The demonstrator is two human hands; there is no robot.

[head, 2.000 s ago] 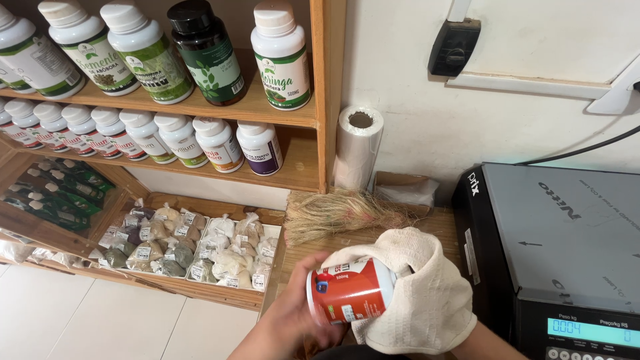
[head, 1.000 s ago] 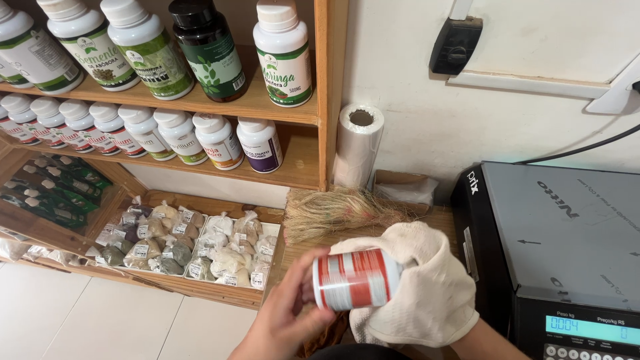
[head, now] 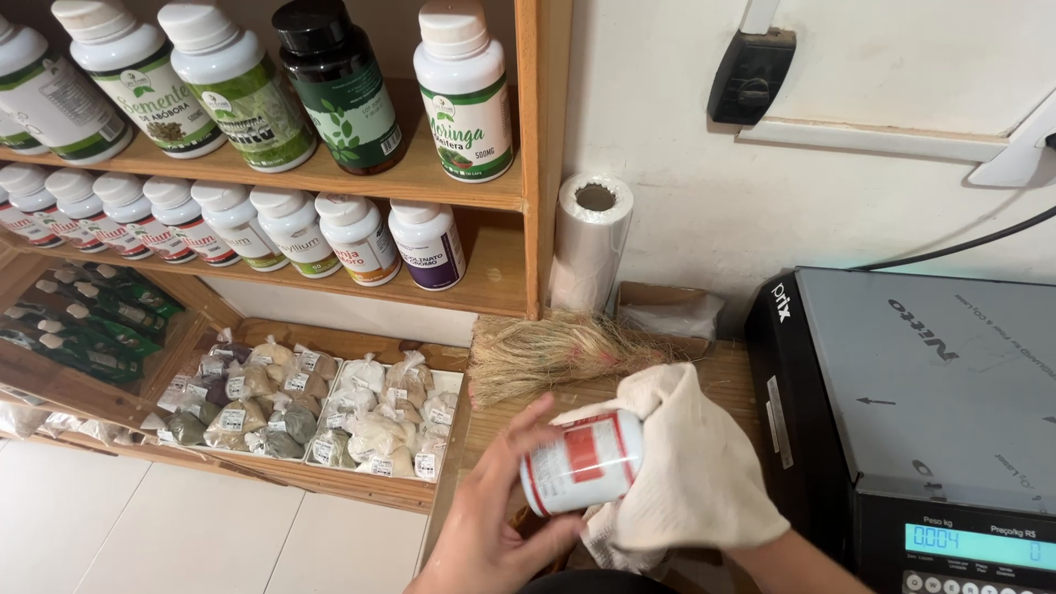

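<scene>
A white plastic supplement bottle with a red and white label [head: 582, 462] lies tilted on its side between my hands. My left hand [head: 499, 503] grips its left end with the fingers and thumb around it. My right hand [head: 759, 528] is mostly hidden under a cream cloth [head: 689, 462], which covers the bottle's right end; the fingers beneath are not visible. Just beyond the hands, a bundle of dried straw-like fibres [head: 549, 351] lies on the wooden counter [head: 730, 388].
A digital scale [head: 949, 388] stands at the right. Behind the fibres are a plastic film roll [head: 590, 243] and a small cardboard box [head: 668, 309]. Wooden shelves [head: 487, 194] with supplement bottles stand at the left, above trays [head: 309, 450] of small labelled bags.
The bottle has turned in my hands: its red front faced me two seconds ago, and a whiter side with a red panel now shows. The cloth has stayed around its right end.
</scene>
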